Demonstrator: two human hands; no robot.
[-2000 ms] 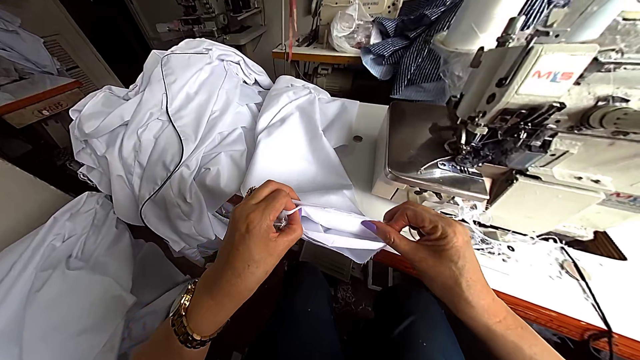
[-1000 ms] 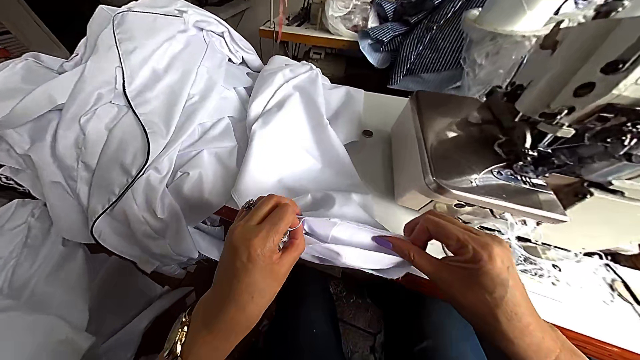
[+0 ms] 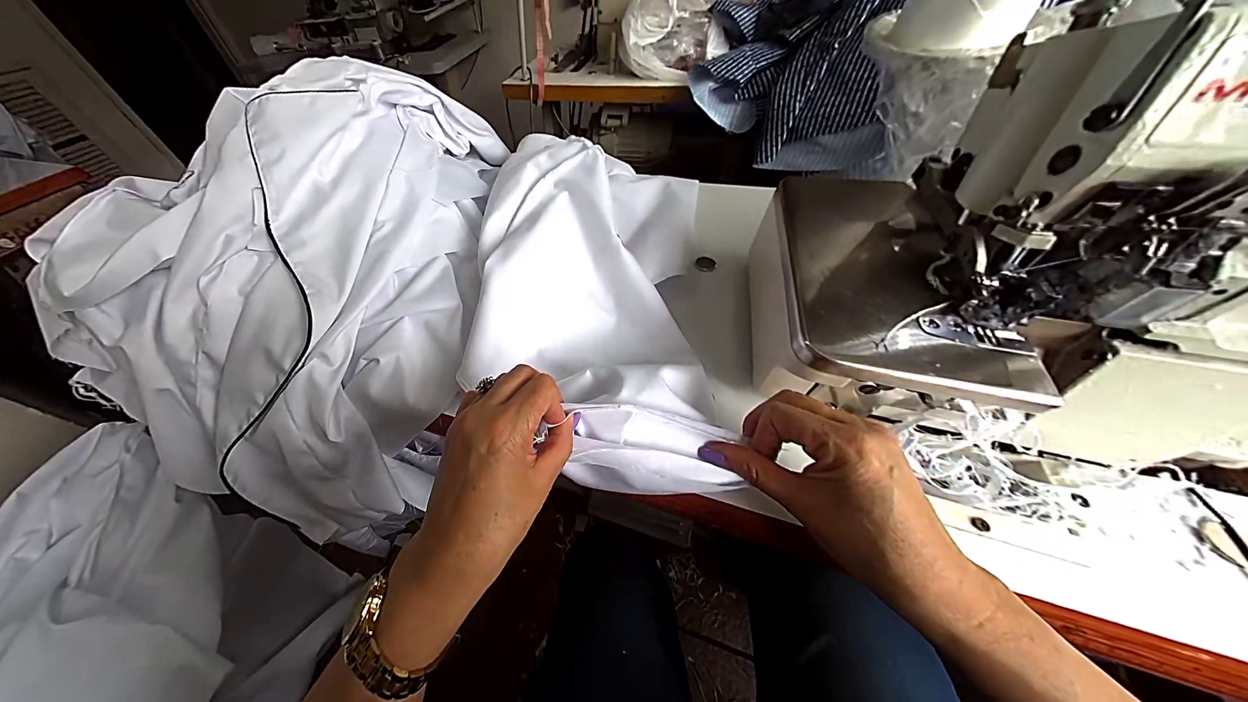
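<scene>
A white fabric piece (image 3: 585,283) lies over the table edge, its near edge folded and stretched between my hands. My left hand (image 3: 507,439), with a ring and a gold wristwatch, pinches the left end of that edge between thumb and fingers. At the right end, my right hand (image 3: 819,458) pinches the same edge between thumb and forefinger. Right of the fabric stands an industrial overlock sewing machine (image 3: 1092,214) with a metal bed plate (image 3: 858,263). A heap of white garments with black piping (image 3: 361,244) rises on the left.
White thread scraps (image 3: 985,458) lie below the machine bed on the white table (image 3: 726,292). More white fabric (image 3: 107,565) hangs at lower left. Behind are a striped blue garment (image 3: 819,88), a clear plastic bag (image 3: 668,39) and a wrapped thread cone (image 3: 936,58).
Both hands keep their pinch on the folded fabric edge throughout. The view has shifted somewhat between frames; nothing has plainly been taken hold of or let go.
</scene>
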